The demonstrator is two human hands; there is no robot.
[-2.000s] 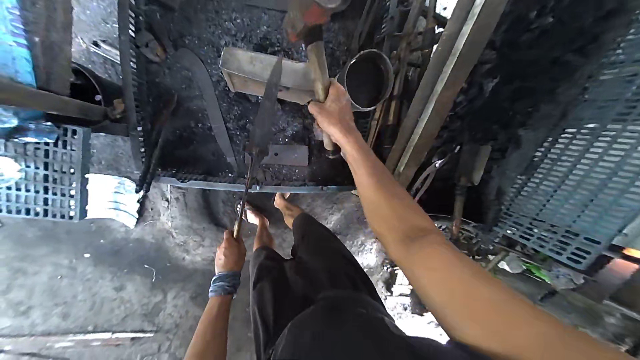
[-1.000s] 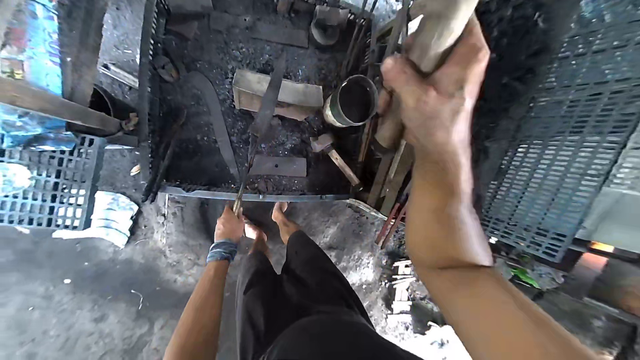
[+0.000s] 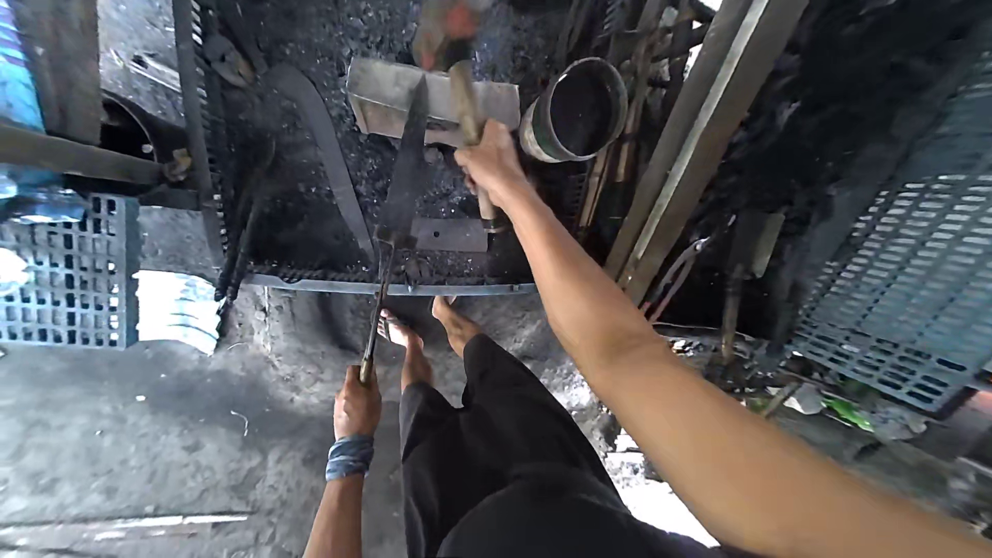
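My left hand (image 3: pixel 358 404), a cloth band round its wrist, grips the handle end of long metal tongs (image 3: pixel 376 329). Their far end meets the base of a dark pointed blade (image 3: pixel 406 174), whose tip lies over a pale rectangular block (image 3: pixel 430 97). My right hand (image 3: pixel 492 164) is closed round the wooden handle (image 3: pixel 465 97) of a hammer, just right of the blade. The hammer's head (image 3: pixel 448 35), blurred and partly reddish, is above the far side of the block.
A round can (image 3: pixel 581 112) with dark contents stands right of the block. A curved flat metal piece (image 3: pixel 329 155) and a flat plate with a hole (image 3: pixel 449 235) lie on the black bed. Long beams (image 3: pixel 690 155) run along the right; plastic crates (image 3: pixel 66 275) stand at the left.
A second ago my right hand was raised close to the view at the right; now it is lower, by the block. The left hand still holds the tongs.
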